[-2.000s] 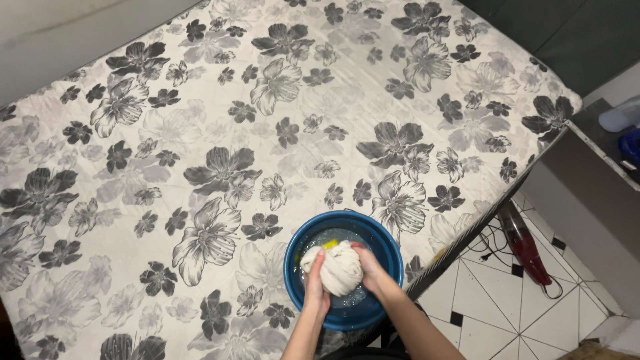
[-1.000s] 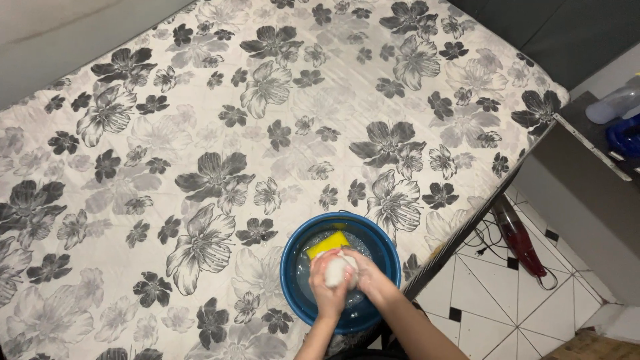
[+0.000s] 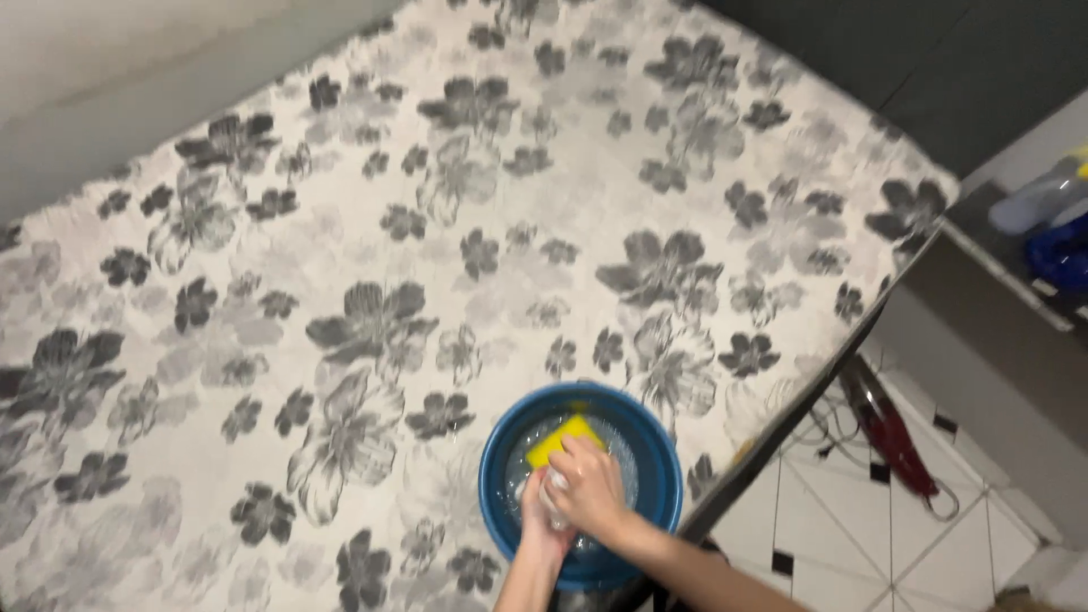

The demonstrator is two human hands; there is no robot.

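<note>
A blue plastic basin [image 3: 665, 476] with sudsy water stands on the floral-covered mattress, close to its edge. Over the water, my left hand [image 3: 539, 512] and my right hand [image 3: 588, 486] are pressed together around a wet white cloth [image 3: 554, 493], of which only a small bunched part shows between them. In the basin, just beyond my fingers, lies a yellow sponge [image 3: 557, 441]; my right hand hides part of it.
The mattress with its grey-flowered cover [image 3: 510, 314] fills most of the view. Past its right edge, a red handheld vacuum cleaner [image 3: 892, 438] and a cord lie on the white tiled floor [image 3: 837, 518]. At the right, a grey cabinet [image 3: 977, 340] has a clear bottle [image 3: 1033, 200] and a blue item on top.
The white cloth, a large round bundle two seconds ago, is now squeezed small between my hands. My right hand has come over it. More of the yellow sponge shows than at first.
</note>
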